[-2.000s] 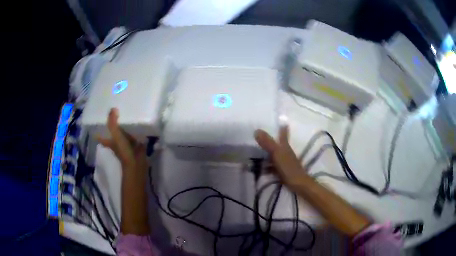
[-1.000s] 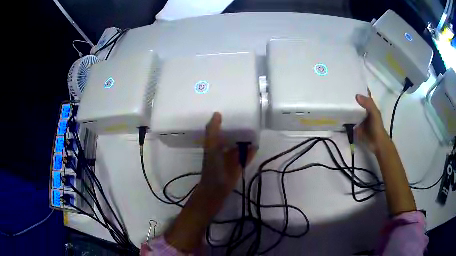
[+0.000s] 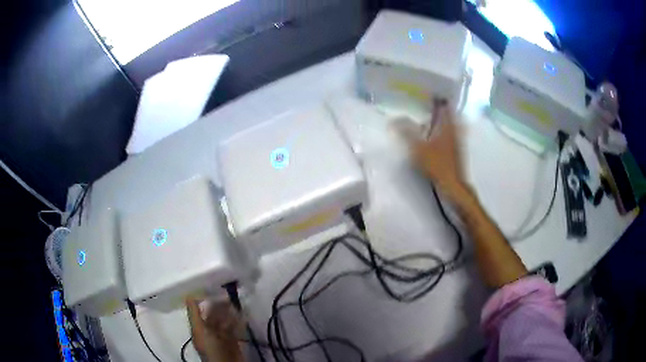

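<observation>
Several white box units, likely projectors, stand in a row, each with a glowing blue ring on top. My left hand (image 3: 218, 327) is at the front lower edge of the second unit (image 3: 173, 247) from the left, beside its black plug; its grip is unclear. The third unit (image 3: 290, 177) stands to its right. My right hand (image 3: 438, 150) is blurred, in front of the fourth unit (image 3: 414, 60), with fingertips near its cable socket; whether it touches the plug is unclear. The fifth unit (image 3: 540, 92) stands at the right.
Black cables (image 3: 404, 276) lie tangled in front of the units. A remote control (image 3: 574, 198) and small dark pieces lie at the right end. A fan (image 3: 55, 253) and blue displays (image 3: 61, 329) are at the left. A white board (image 3: 177, 99) stands behind. A bright screen (image 3: 156, 21) is beyond.
The view has turned right. My right hand has left the third unit and reached toward the fourth. My left hand stays by the second unit. The third unit looks more angled in the view.
</observation>
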